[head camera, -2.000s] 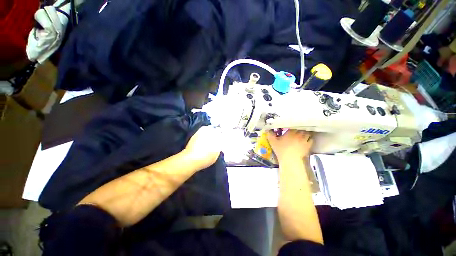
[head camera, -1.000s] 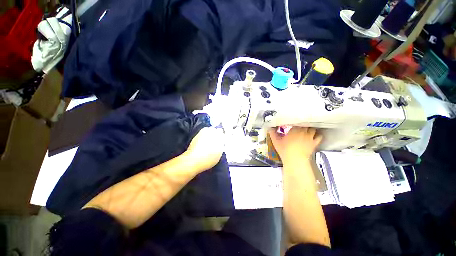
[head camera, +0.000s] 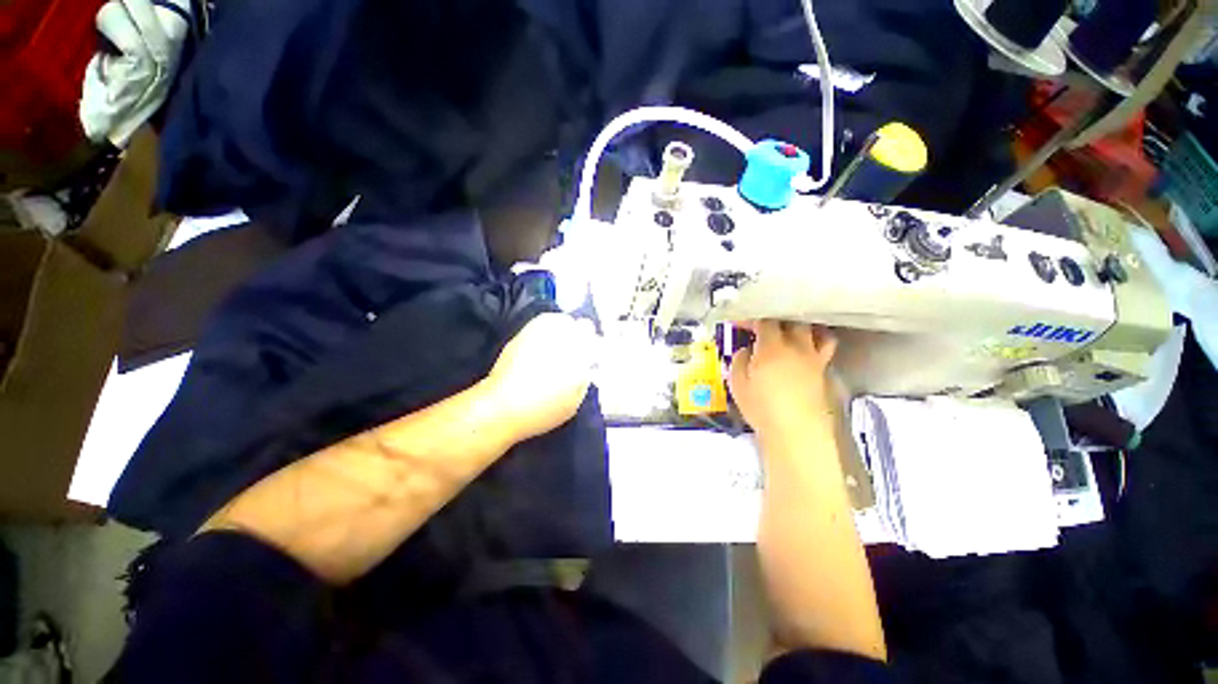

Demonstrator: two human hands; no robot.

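Note:
The cream-white sewing machine (head camera: 855,274) with blue lettering lies across the right half of the view. A dark navy garment piece (head camera: 361,334) spreads left of its needle end. My left hand (head camera: 548,377) rests on the cloth edge beside the needle area, its fingers washed out by glare, so its grip is unclear. My right hand (head camera: 785,374) is under the machine arm, fingers bent; what it touches is partly hidden. A yellow-orange tag (head camera: 701,380) sits between my hands. The needle and presser foot are lost in glare.
A folded white stack (head camera: 955,474) lies right of my right forearm. A white hose with a blue fitting (head camera: 772,174) and a yellow-topped thread cone (head camera: 898,150) stand behind the machine. More navy cloth (head camera: 361,107) is heaped behind. A brown cardboard box (head camera: 54,361) is at the left.
The view has shifted slightly, so the machine appears farther right. My right hand has shifted a little and the yellow-orange tag shows more fully than a second ago. My left hand stays beside the needle area.

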